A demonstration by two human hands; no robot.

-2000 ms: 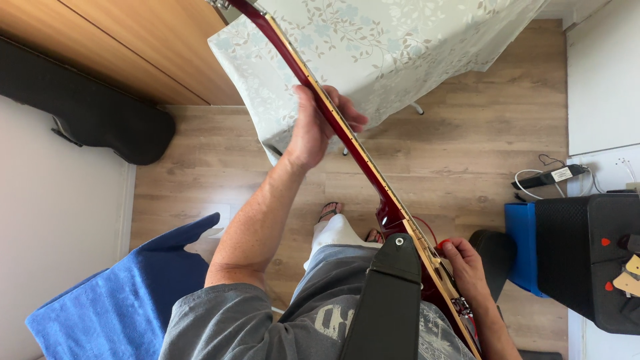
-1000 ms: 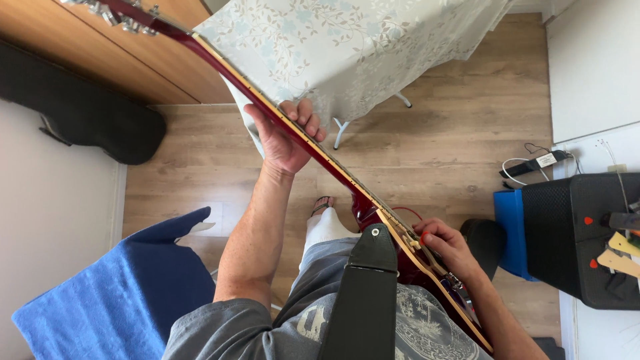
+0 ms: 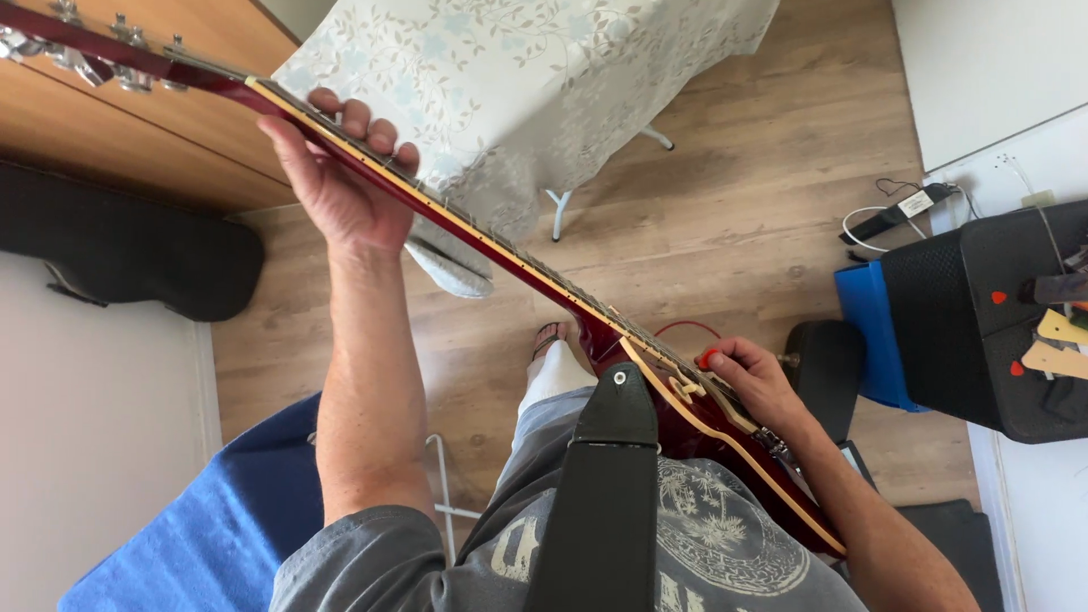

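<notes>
A dark red electric guitar [image 3: 739, 442] with cream binding hangs across my body on a black leather strap [image 3: 595, 510]. Its neck slants to the upper left, toward the headstock with metal tuning machines [image 3: 93, 59]. My left hand [image 3: 353, 183] is wrapped around the neck near the nut, thumb on the near side, fingertips over the fretboard's far side. Between thumb and index finger, my right hand [image 3: 756, 378] pinches a red guitar pick [image 3: 707, 359] over the strings by the pickups. The palm side of the right hand is hidden.
Ahead is a table with a floral tablecloth [image 3: 510, 76]. A black guitar case [image 3: 119, 246] lies at the left, above a blue cloth [image 3: 212, 510]. At the right stand a black amplifier-like box [image 3: 935, 314] with red picks on top, a blue box [image 3: 871, 331] and a power strip [image 3: 901, 212].
My left hand has moved along the neck toward the headstock. The neck has swung to a flatter slant, and the headstock's tuners have come into view. The right hand stays by the strings.
</notes>
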